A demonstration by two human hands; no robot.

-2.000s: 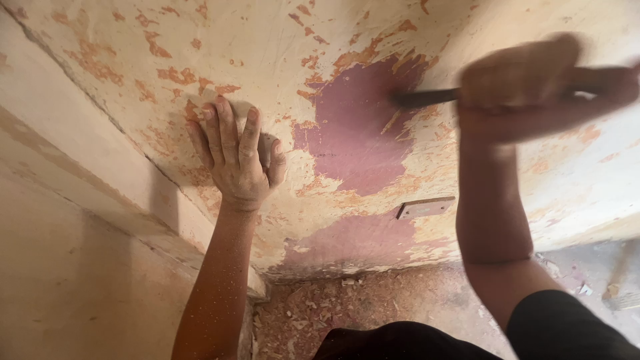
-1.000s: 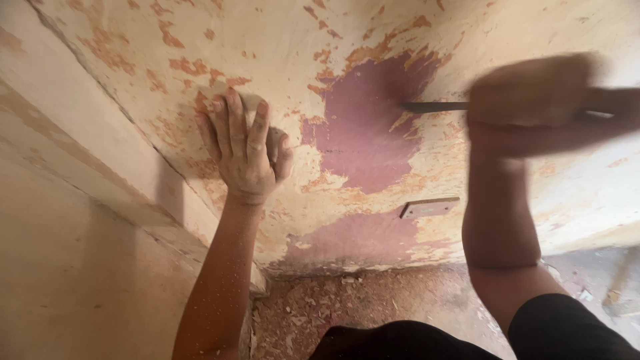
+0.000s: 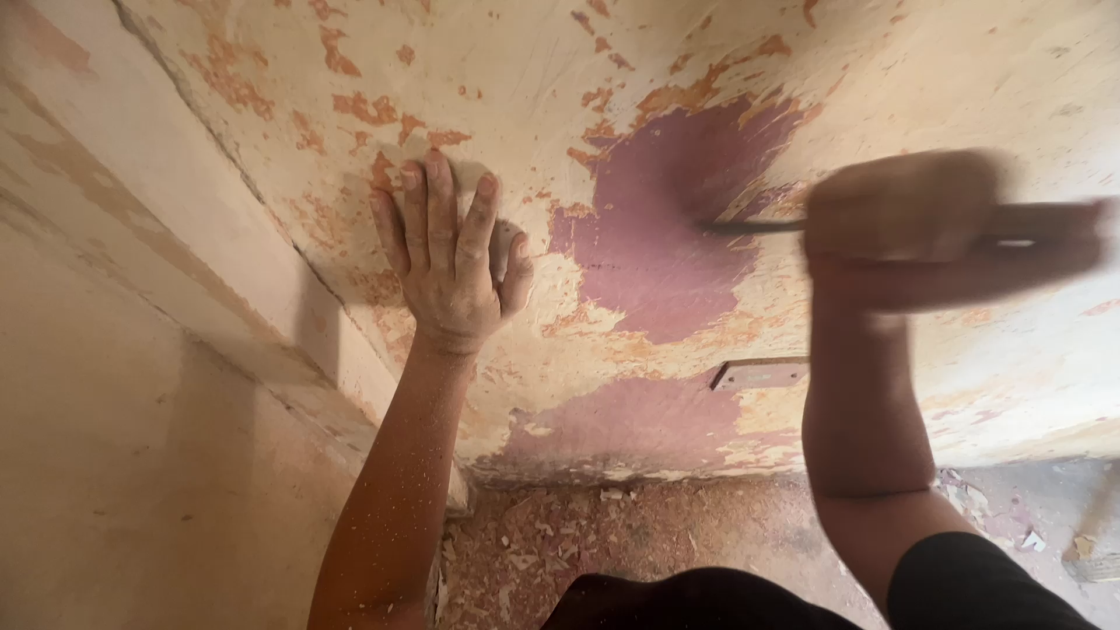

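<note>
Flat against the wall, with its fingers spread, my left hand touches cream paint spotted with orange. It holds nothing. My right hand is closed around the handle of a scraping tool and is blurred. The tool's dark, thin blade points left over a pink-purple patch with ragged edges. Its exact tip is blurred, so contact with the wall cannot be told. A second pink patch lies lower on the wall.
A small rectangular wall plate sits below the larger patch, partly behind my right forearm. Paint flakes litter the floor at the wall's foot. To the left, a ledge or skirting runs diagonally beside another wall surface.
My left hand stays spread on the wall. My right hand remains raised with the tool over the pink patch, blurred in every frame.
</note>
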